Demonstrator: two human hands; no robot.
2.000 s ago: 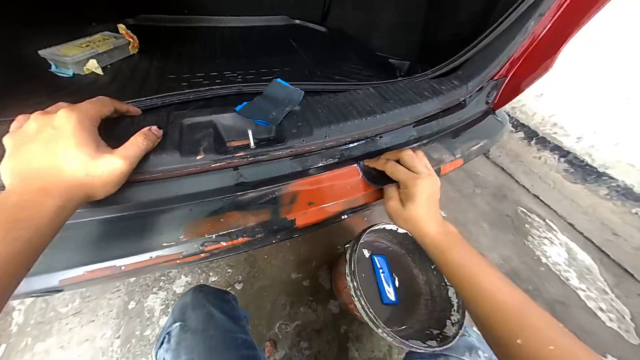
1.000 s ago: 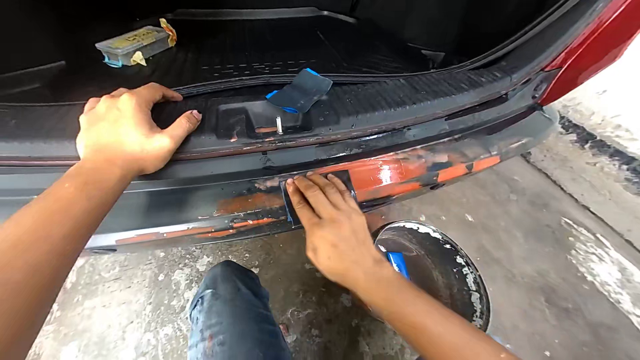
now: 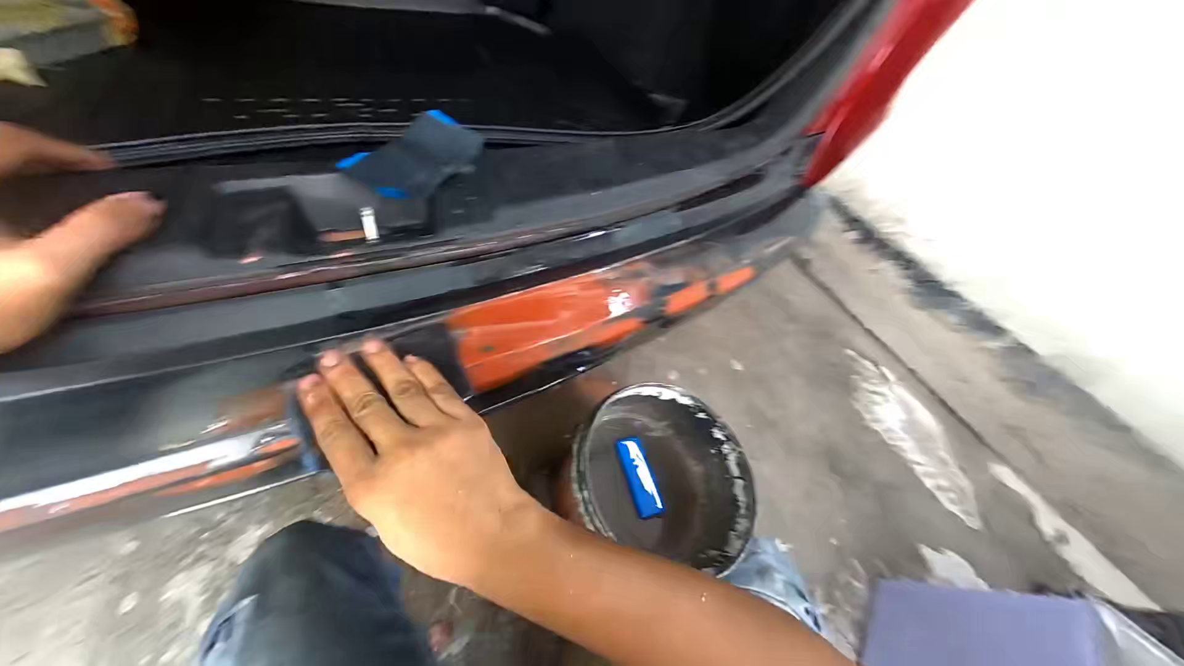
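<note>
My right hand [image 3: 416, 462] lies flat, palm down, pressing a dark sheet of sandpaper [image 3: 435, 356] against the wet rear bumper [image 3: 546, 324] of a car. Orange patches show through the bumper's dark paint on both sides of the sheet. At the left edge, my left hand [image 3: 65, 250] rests on the black sill trim with fingers spread and holds nothing; part of it is out of view. Between the hands and further back, a folded dark sheet with blue backing [image 3: 421, 157] lies on the sill beside the metal latch striker [image 3: 369, 224].
Below the bumper stands a bucket [image 3: 745, 490] of dark water with a blue block [image 3: 640, 478] in it. My knee [image 3: 305, 592] is under the bumper. A plastic box [image 3: 65, 32] sits in the trunk. A white wall [image 3: 1045, 185] rises at right, and a purplish box-like object [image 3: 980, 624] is at lower right.
Two seconds ago my right hand was further right along the bumper, past the large orange patch; it has moved left with the sandpaper. My left hand stays on the sill. The view has shifted.
</note>
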